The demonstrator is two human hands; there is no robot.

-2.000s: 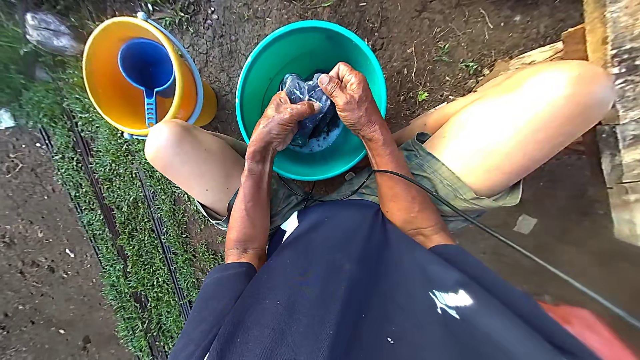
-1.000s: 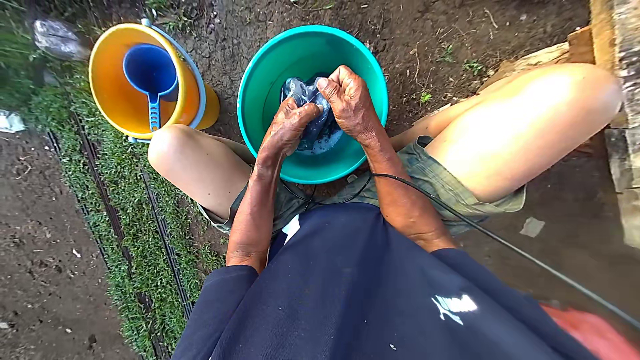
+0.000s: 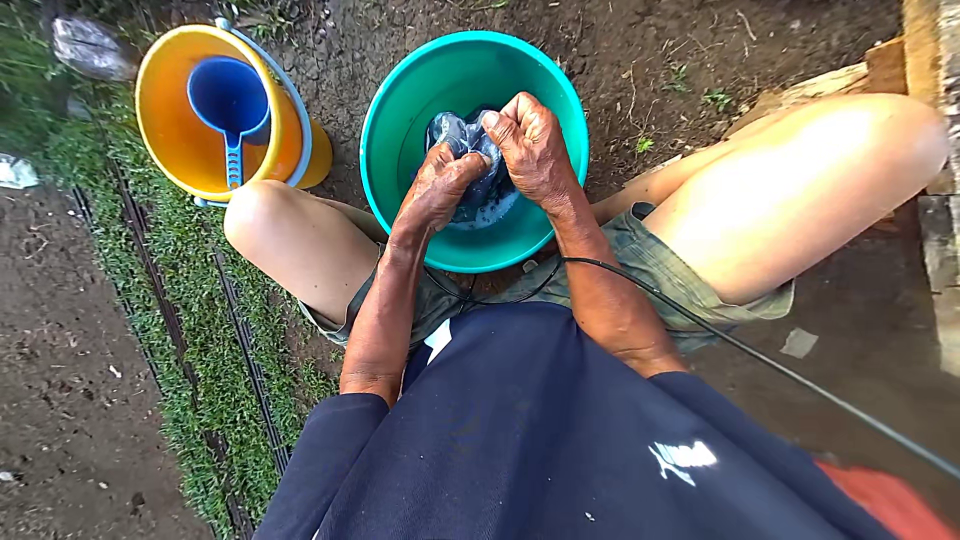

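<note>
A green plastic basin (image 3: 480, 259) stands on the soil between my knees, with some sudsy water at its bottom. Bunched inside it is a wet dark blue-grey cloth (image 3: 484, 191). My left hand (image 3: 444, 184) grips the cloth from the left, knuckles up. Close beside it on the right, my right hand (image 3: 531, 150) is closed on another fold, a little higher in the view. The cloth's lower part hangs down to the suds. Its full shape is hidden by my hands.
Left of the basin, a yellow bucket (image 3: 315, 154) holds a blue plastic dipper (image 3: 229, 94). A black cable (image 3: 697, 319) crosses my right forearm and lap. Low green plants (image 3: 202, 330) grow in rows at the left. Wooden boards (image 3: 922, 67) lie at the right edge.
My hands stay closed on the cloth over the basin, with only small shifts in their grip. The bucket and dipper have not plainly moved.
</note>
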